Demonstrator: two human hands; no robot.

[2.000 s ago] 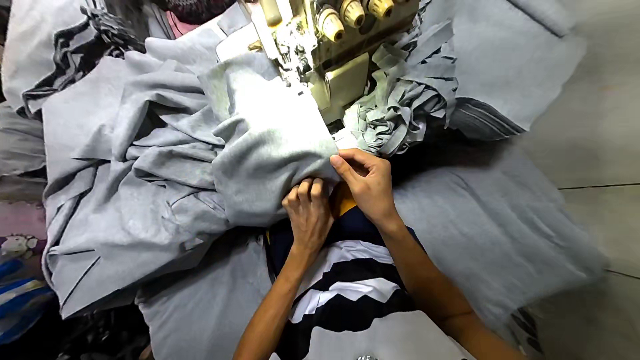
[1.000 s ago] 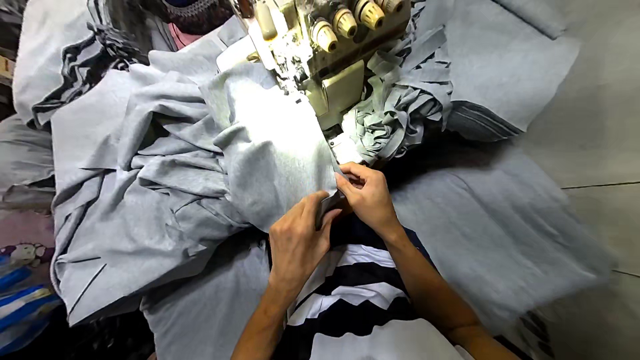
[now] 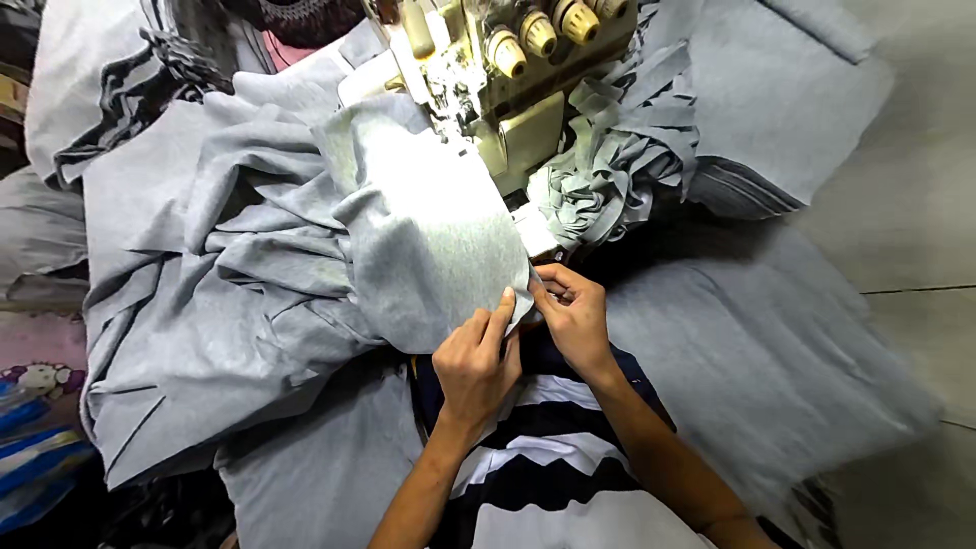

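A large piece of grey knit fabric [image 3: 450, 252] lies bunched on the left and runs up under the presser foot area of a lit overlock sewing machine [image 3: 534, 130]. At the fabric's near right edge, my left hand [image 3: 476, 358] pinches the cloth between thumb and fingers. Close beside it, my right hand [image 3: 568, 313] grips the same edge with its fingertips. Both hands are just above my lap, below the machine's front. The underside of the pinched edge is hidden.
Curled grey fabric strips [image 3: 595, 183] are heaped right of the machine. More grey cloth [image 3: 747, 343] hangs over the right side, beside a tiled floor [image 3: 915, 229]. Stacked grey panels [image 3: 114, 91] lie at the back left. A blue and white striped item [image 3: 38, 457] sits at the lower left.
My left hand has moved up and right from lower on the cloth to its edge, beside my right hand. My right hand has stayed near the edge.
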